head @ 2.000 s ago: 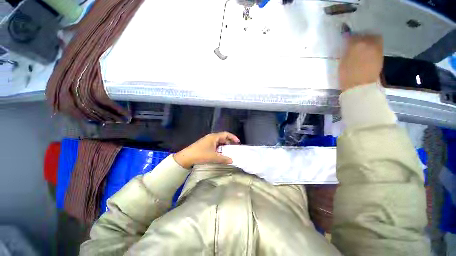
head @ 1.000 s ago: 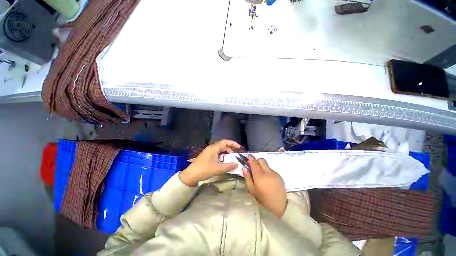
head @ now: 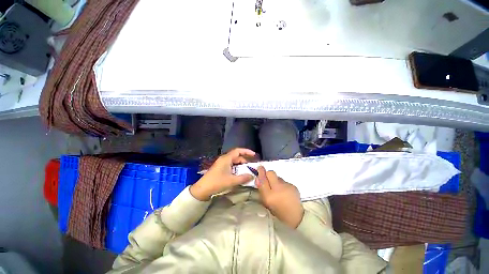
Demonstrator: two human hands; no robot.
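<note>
A long strip [head: 370,174] lies across my lap with its white side up and its pointed end to the right. My left hand [head: 222,174] holds its left end between thumb and fingers. My right hand [head: 281,198] holds a slim dark marking pen [head: 252,170], its tip at the white side close to my left fingers. Whether the tip touches the fabric cannot be told.
A plaid bundle [head: 69,80] hangs over the table's left edge. Plaid pieces lie on blue crates at left [head: 94,198] and right [head: 402,217]. A smartphone [head: 444,71] lies on the table [head: 161,48]. A red basket [head: 51,182] stands at far left.
My right hand has come down from the table's right side to the strip's left end, now with the dark pen. The strip's pointed end now shows. My left hand stays at the left end.
</note>
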